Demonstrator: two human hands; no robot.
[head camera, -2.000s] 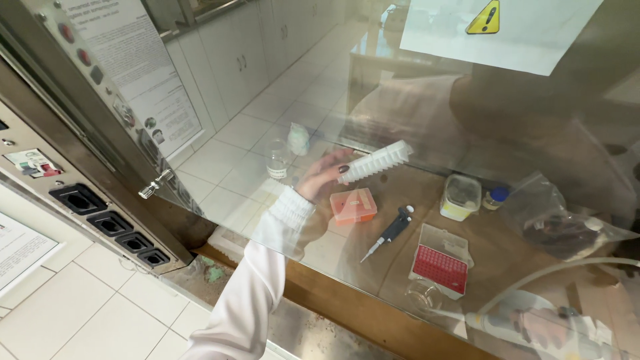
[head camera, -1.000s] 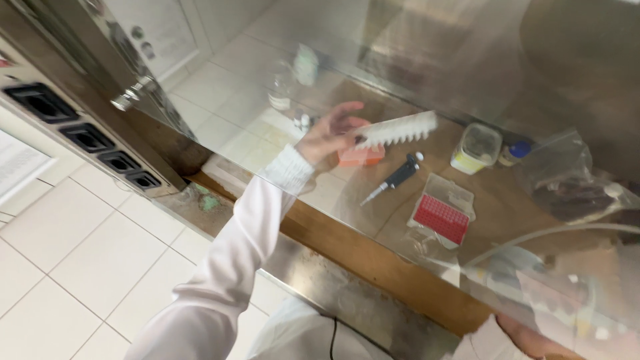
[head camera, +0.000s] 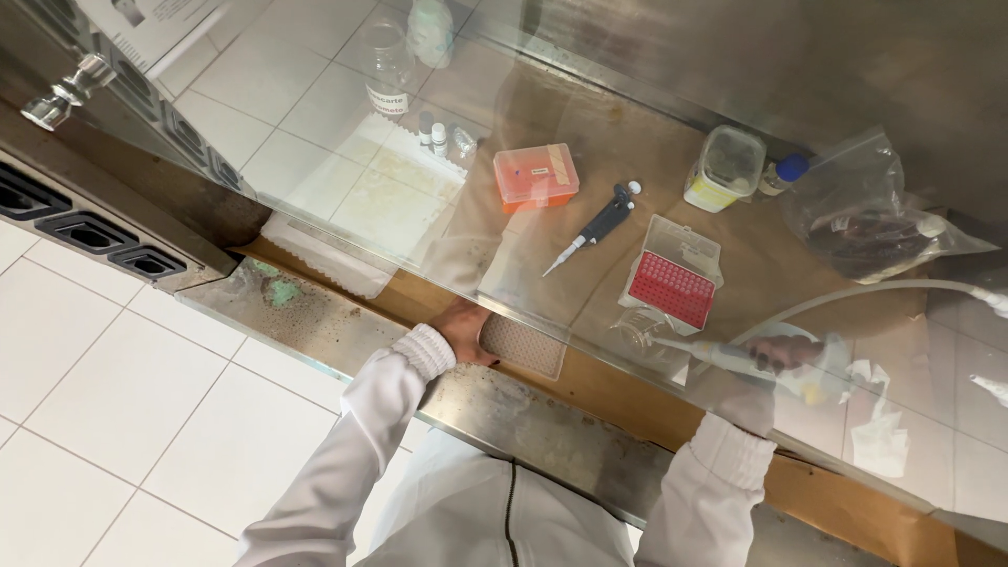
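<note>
At the front edge of the cabinet floor, my left hand (head camera: 463, 332) grips the left end of a pale perforated plate or rack (head camera: 524, 344), which lies flat on the brown paper. Behind the glass sash, my right hand (head camera: 776, 358) is closed around a white pipette controller (head camera: 720, 356) with a tube attached; its tip points left toward a small clear glass dish or beaker (head camera: 642, 329). A dark micropipette (head camera: 605, 218) lies between an orange lidded box (head camera: 537, 178) and an opened tip box with a red rack (head camera: 673, 287).
Toward the back stand a clear tub (head camera: 724, 169), a blue-capped bottle (head camera: 782, 175) and a plastic bag (head camera: 874, 213). A labelled glass jar (head camera: 387, 71) and small vials (head camera: 438, 138) are at left. The glass sash edge (head camera: 583, 335) crosses above both wrists; a steel ledge (head camera: 535, 421) runs in front.
My left hand has come down from mid-air to the cabinet's front edge, and the white rack it held up is no longer raised. The view has shifted.
</note>
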